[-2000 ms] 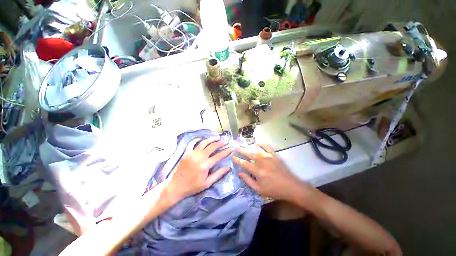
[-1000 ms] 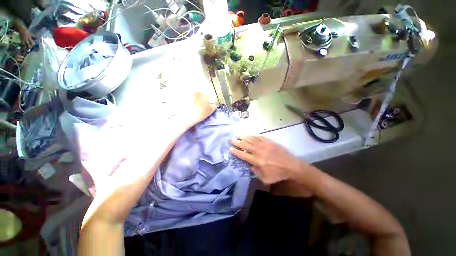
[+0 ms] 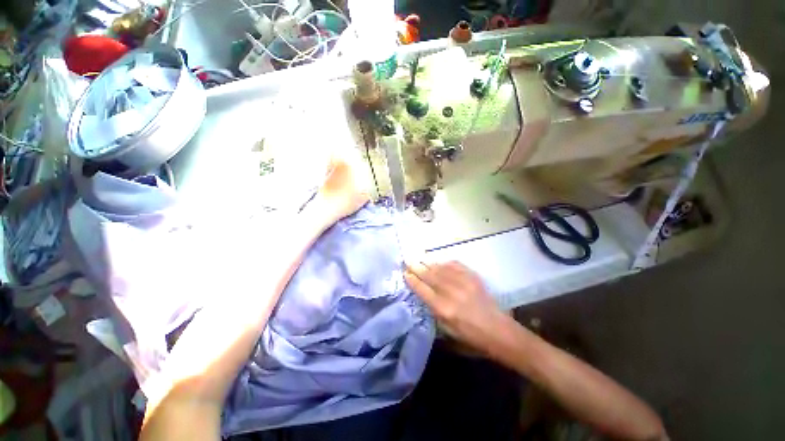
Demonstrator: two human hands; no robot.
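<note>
A pale lavender garment [image 3: 344, 319] lies bunched in front of the sewing machine [image 3: 594, 112] and hangs over the table's front edge. Its upper edge reaches the presser foot area [image 3: 419, 203]. My left hand [image 3: 344, 185] rests at the cloth left of the needle, washed out by glare; its fingers are hard to make out. My right hand [image 3: 452, 297] pinches the garment's right edge between thumb and fingers, in front of the needle.
Black-handled scissors [image 3: 564, 232] lie right of the needle. A tape measure [image 3: 680, 202] hangs from the machine's right end. A round tub of cloth pieces [image 3: 138, 112] stands back left, beside a red container [image 3: 95, 55]. Thread cones [image 3: 366, 82] stand behind the machine.
My left hand has moved from on top of the garment to left of the needle. My right hand has moved slightly down and its fingers have closed in on the cloth edge.
</note>
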